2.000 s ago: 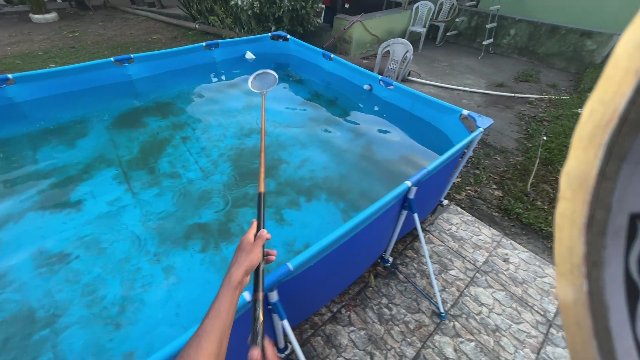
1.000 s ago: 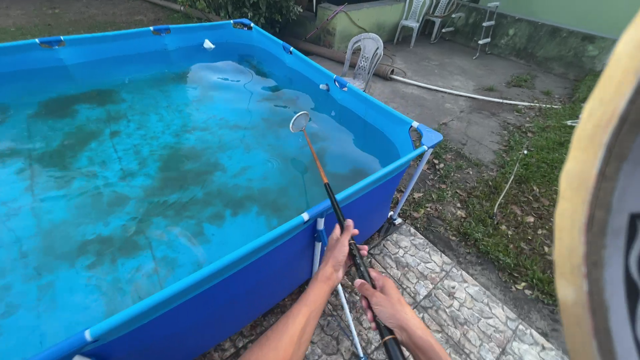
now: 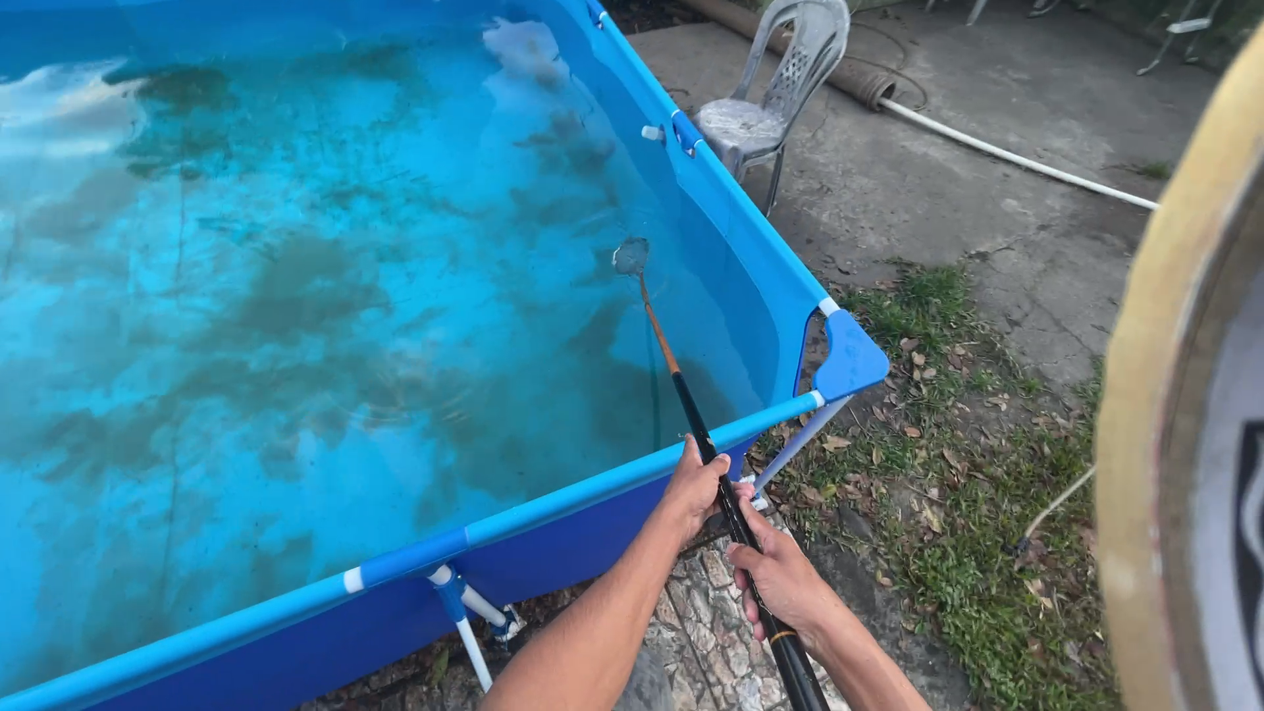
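Note:
My left hand (image 3: 694, 486) grips a long black and orange pole (image 3: 688, 400) just outside the near rim of a blue frame pool. Lower on the same pole, my right hand (image 3: 778, 573) is closed around the black part. At the pole's far end a small round net (image 3: 630, 257) touches the water, near the pool's right wall. The pole passes over the blue pool rim (image 3: 592, 494), left of the corner. Cloudy dark patches show in the pool water (image 3: 306, 286).
A grey plastic chair (image 3: 760, 123) stands against the pool's right side. A blue corner cap (image 3: 849, 355) juts out at the right. Beyond lie a white hose (image 3: 1017, 158) and leaf-strewn grass (image 3: 948, 474). A large round-edged object (image 3: 1136, 395), blurred, blocks the right edge.
The net has come down to the water, nearer the right wall. My right hand, barely visible at the bottom two seconds ago, is now close below my left on the pole. The view has shifted right and down.

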